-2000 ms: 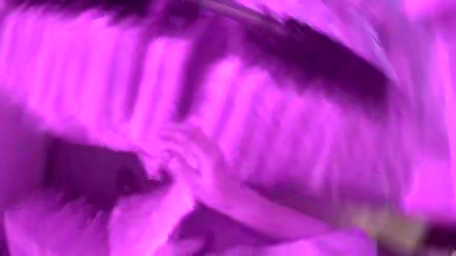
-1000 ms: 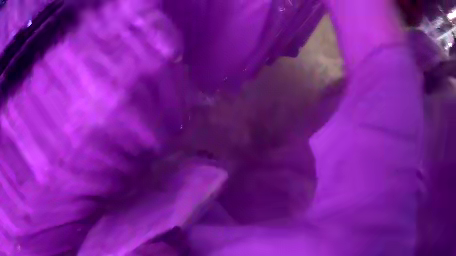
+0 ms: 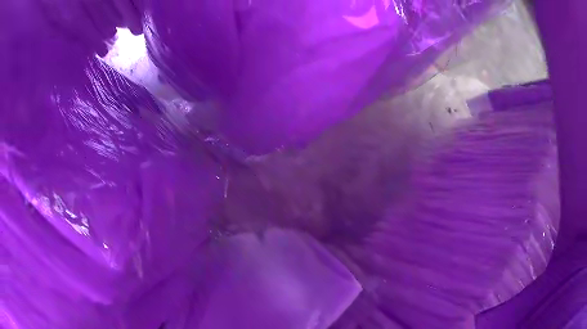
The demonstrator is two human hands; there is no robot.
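Observation:
No hand can be made out in the head view. A purple bagged garment (image 3: pixel 302 71) hangs close in front at the top middle, with shiny clear film (image 3: pixel 96 122) and white glints at the left. A paler purple piece with an angular edge (image 3: pixel 277 283) lies at the bottom middle; I cannot tell what it is. A row of tightly folded purple hanging garments (image 3: pixel 463 199) spreads at the right.
Pale concrete floor (image 3: pixel 502 48) shows at the upper right, with a dim brownish stretch in the middle. A plain purple band (image 3: pixel 569 128) runs down the right edge; it may be a sleeve or cloth.
The view has swung from the hanging row at the left towards bagged cloth and floor. The hand and forearm seen two seconds ago are no longer recognisable. The folded row now shows at the right.

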